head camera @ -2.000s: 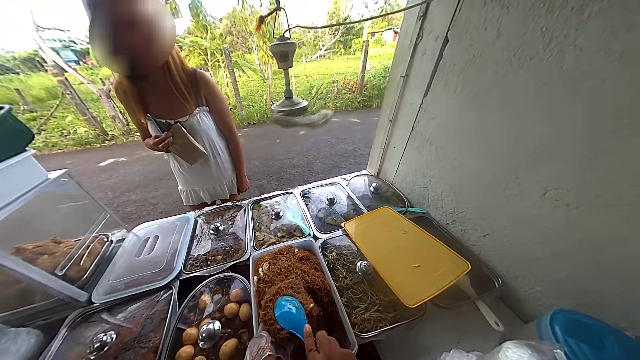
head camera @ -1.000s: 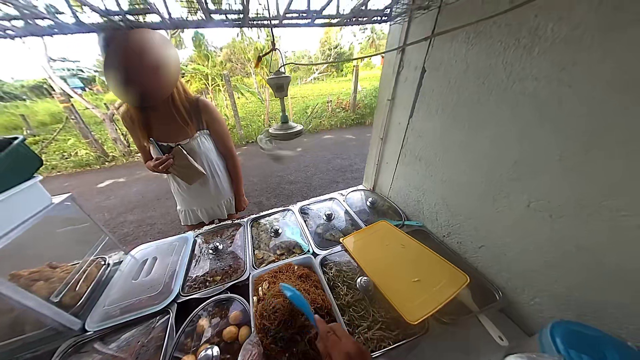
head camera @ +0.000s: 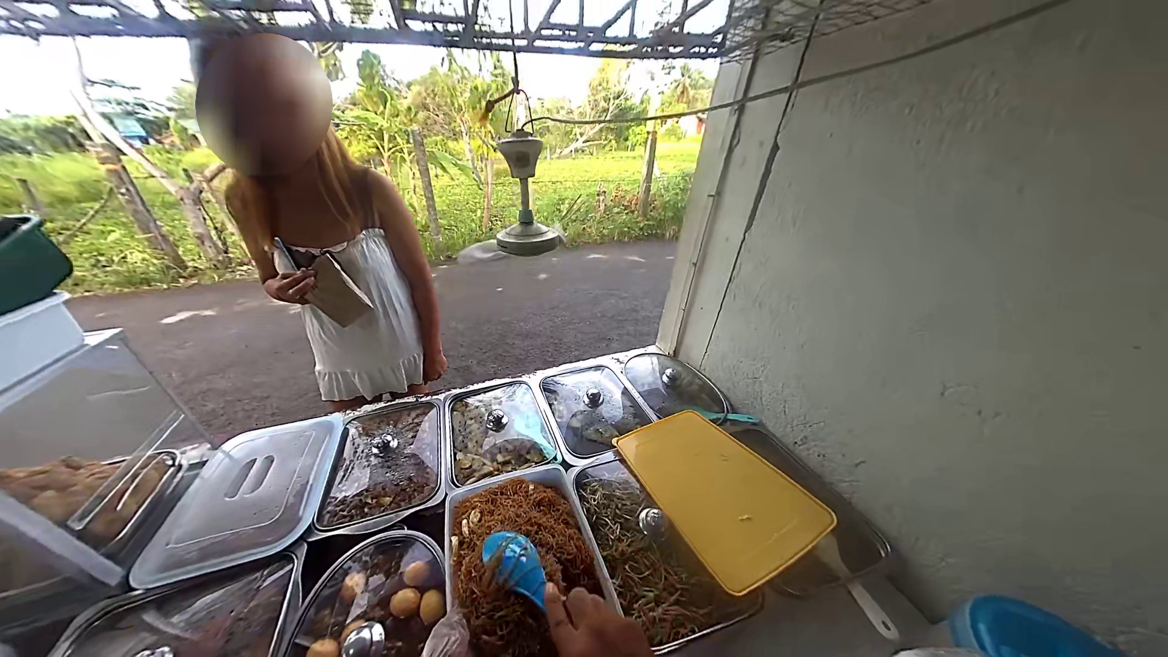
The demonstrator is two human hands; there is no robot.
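My right hand (head camera: 598, 625) grips the handle of a blue plastic spoon (head camera: 516, 561), whose bowl rests on brown fried noodles (head camera: 525, 511) in an open rectangular tray (head camera: 584, 516). Near the tray's lower left corner, a clear plastic bag (head camera: 447, 636) shows at the frame's bottom edge; whether my left hand holds it cannot be seen. Left of the noodles, a glass lid covers eggs (head camera: 404, 602) in a dark dish. To their right, a lidded tray holds green bean-like strips (head camera: 630, 557), partly under a yellow plastic lid (head camera: 730, 502).
More lidded food trays (head camera: 383, 465) line the counter's far side. A display case (head camera: 82, 474) stands at left, a grey wall (head camera: 940, 274) at right. Across the counter a person (head camera: 356, 274) holds a wallet-like item. A fan-like device (head camera: 527, 237) hangs above.
The blue spoon has gone from raised above the noodles one second ago to lying bowl-down on them, my right hand still on its handle. The person across the counter stands in much the same pose.
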